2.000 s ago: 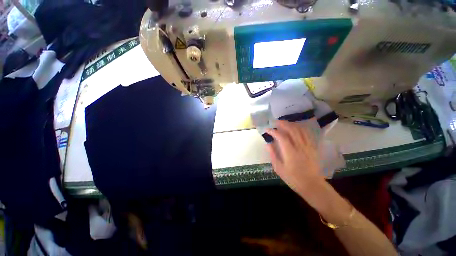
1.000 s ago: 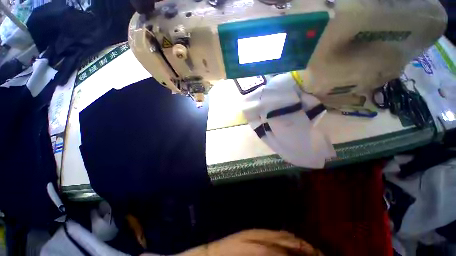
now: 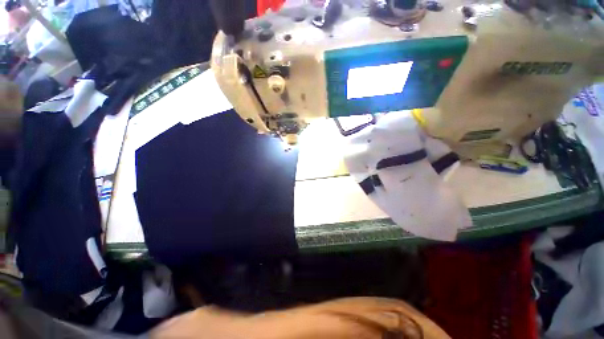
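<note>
A large navy cloth panel (image 3: 218,185) lies flat on the machine table, its upper right corner by the needle area and its lower part over the front edge. A pale piece with short dark strips (image 3: 414,192) lies right of it, its lower tip over the table's green edge. A bare arm or hand runs along the bottom edge of the picture, large, blurred and cut off, with something like a bracelet near its right end. I cannot tell which arm it is. No fingers show clearly, and neither hand is seen touching the cloth.
The cream sewing machine (image 3: 490,79) with its green panel (image 3: 334,83) stands behind the table. A small dark-edged device (image 3: 355,124) lies behind the pale piece. A blue and yellow tool (image 3: 503,165) and dark scissors (image 3: 533,147) lie right. Dark cloth (image 3: 56,192) hangs left; something red (image 3: 480,285) is below.
Two seconds ago a bare right hand lay on the pale piece; it has left it, and the piece lies more spread out. The view has shifted. The navy panel still lies by the needle.
</note>
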